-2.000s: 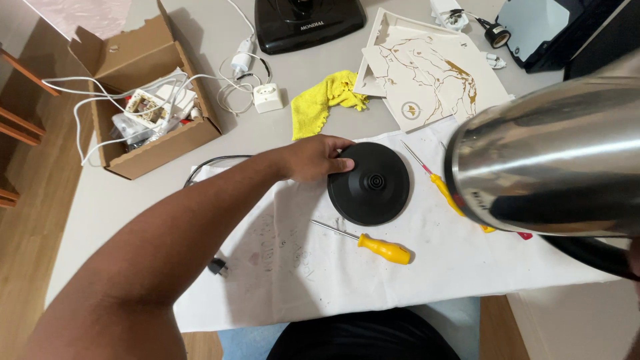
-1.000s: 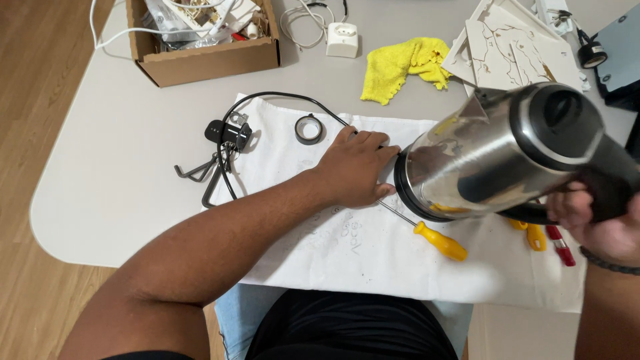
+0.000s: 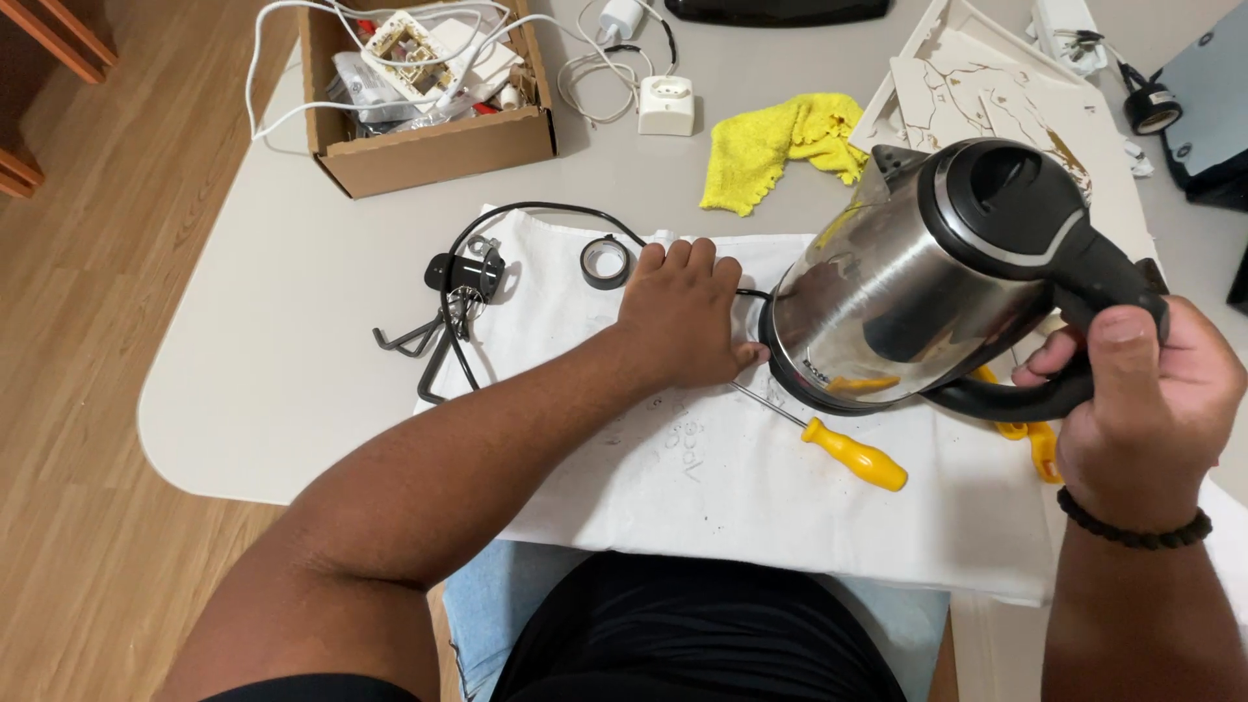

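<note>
My right hand (image 3: 1141,390) grips the black handle of a stainless steel electric kettle (image 3: 887,292), whose lid is closed. The kettle is over the white cloth (image 3: 624,497); the round black base seen earlier is hidden, and a black cord (image 3: 546,206) leads away beside the kettle's bottom. My left hand (image 3: 682,312) lies palm down at the kettle's lower left edge; whether its fingers hold anything is hidden. A screwdriver with a yellow handle (image 3: 856,454) lies just below, its shaft pointing toward my left hand. A roll of black tape (image 3: 605,262) is left of my fingers.
Hex keys (image 3: 409,336) lie by the cloth's left edge. Behind are a cardboard box (image 3: 444,156) of electrical parts, a white plug adapter (image 3: 667,105), a yellow cloth (image 3: 775,146) and cracked white panels (image 3: 985,102). More yellow-handled tools (image 3: 1043,450) are partly behind the kettle.
The kettle has moved from the right onto the spot where the black base showed two seconds ago. My left hand was on that base's rim then. Little differs from one second ago.
</note>
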